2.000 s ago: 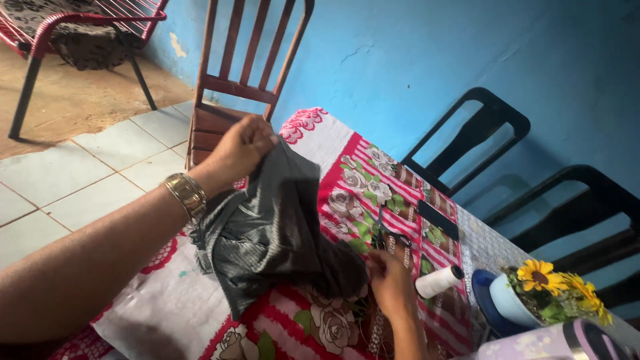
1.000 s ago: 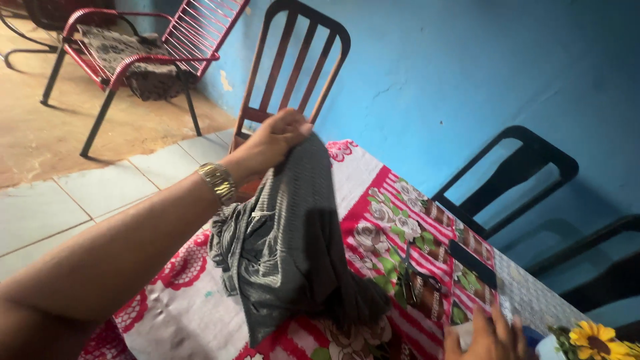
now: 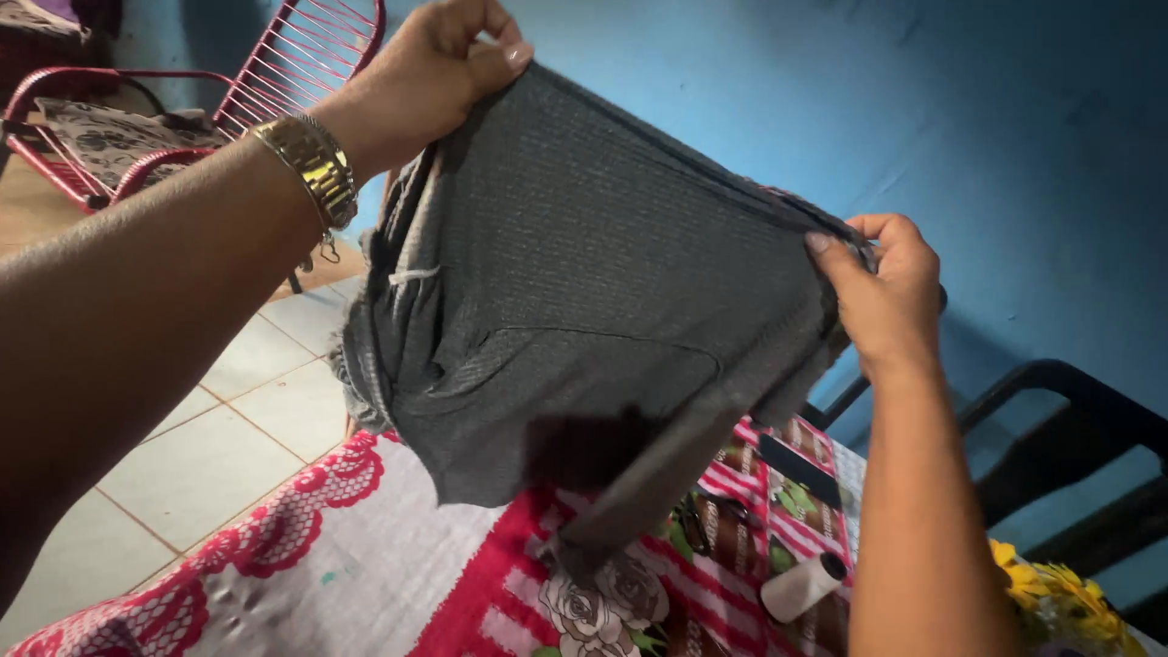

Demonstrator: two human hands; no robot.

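A dark grey ribbed cloth garment [image 3: 602,246] hangs stretched between my two hands, above the table. My left hand [image 3: 438,82], with a gold-coloured watch on the wrist, pinches its upper left corner. At the right, my right hand [image 3: 881,292] grips the other end of the top edge between thumb and fingers. A short white strip shows on the garment's bunched left side, and a curved seam crosses its lower half. One narrow part dangles down to the tablecloth. Below my right hand, a spool of white thread [image 3: 803,587] lies on the patterned cloth.
A red, white and floral tablecloth [image 3: 383,547] covers the table. On it are a dark flat object [image 3: 799,469] and dark-handled scissors [image 3: 701,522]. Yellow flowers [image 3: 1058,593] stand at the lower right, near black chairs [image 3: 1068,429]. A red corded chair [image 3: 301,64] is behind, upper left.
My right hand, empty over the table's right side one second ago, now holds the garment. The garment has been raised and spread wide. The view has shifted.
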